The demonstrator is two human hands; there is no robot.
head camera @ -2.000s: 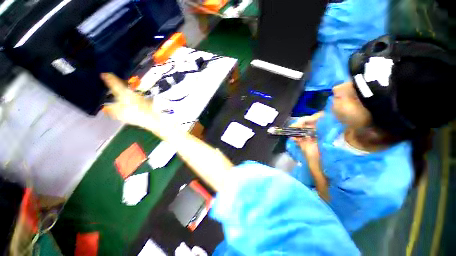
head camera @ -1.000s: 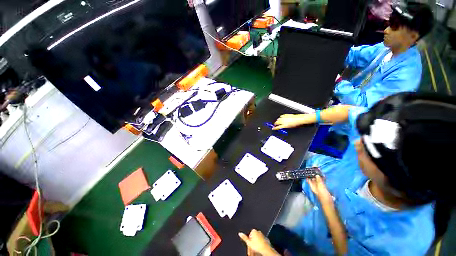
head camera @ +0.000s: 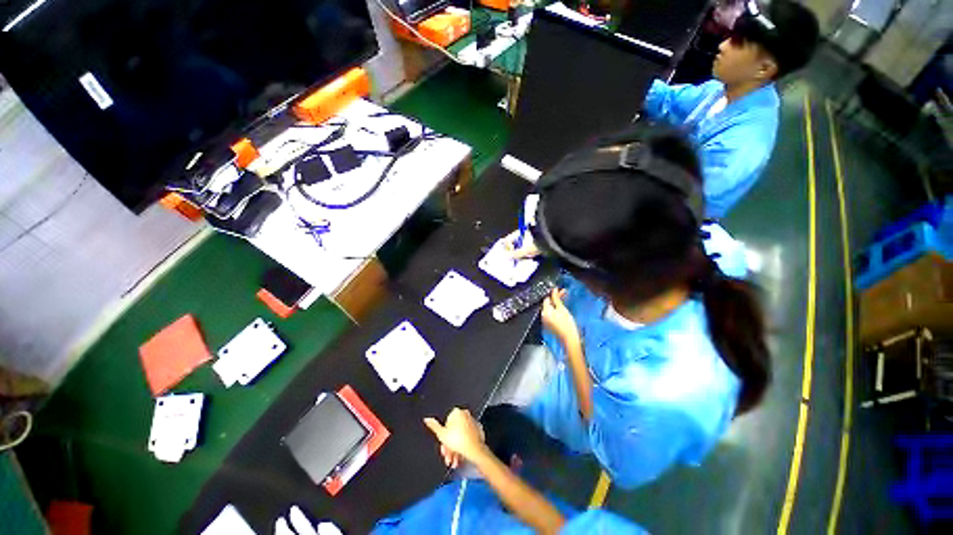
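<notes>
My right hand (head camera: 457,434) is bare and empty over the black bench (head camera: 256,460), one finger extended and the others curled. My left hand (head camera: 305,522), in a white glove, is cut off by the bottom edge; its fingers are apart and nothing shows in them. Between and beyond them a dark flat unit (head camera: 327,437) lies partly on a red pad (head camera: 364,410). White square units with dark corner spots, one (head camera: 400,356) nearest, lie in a spaced row on the bench. Another white unit (head camera: 251,352) lies on the green surface (head camera: 115,345).
A person in blue (head camera: 648,387) beside me holds a black remote control (head camera: 526,300) and a blue pen (head camera: 520,228). A second person (head camera: 737,125) is behind. A white table (head camera: 345,246) with tangled cables stands before a large dark screen (head camera: 209,73). Yellow-lined aisle right.
The view has shifted right. My right hand, earlier stretched towards the screen, is now low over the bench. The neighbour has leaned in, and their pen hand is at the farthest white unit.
</notes>
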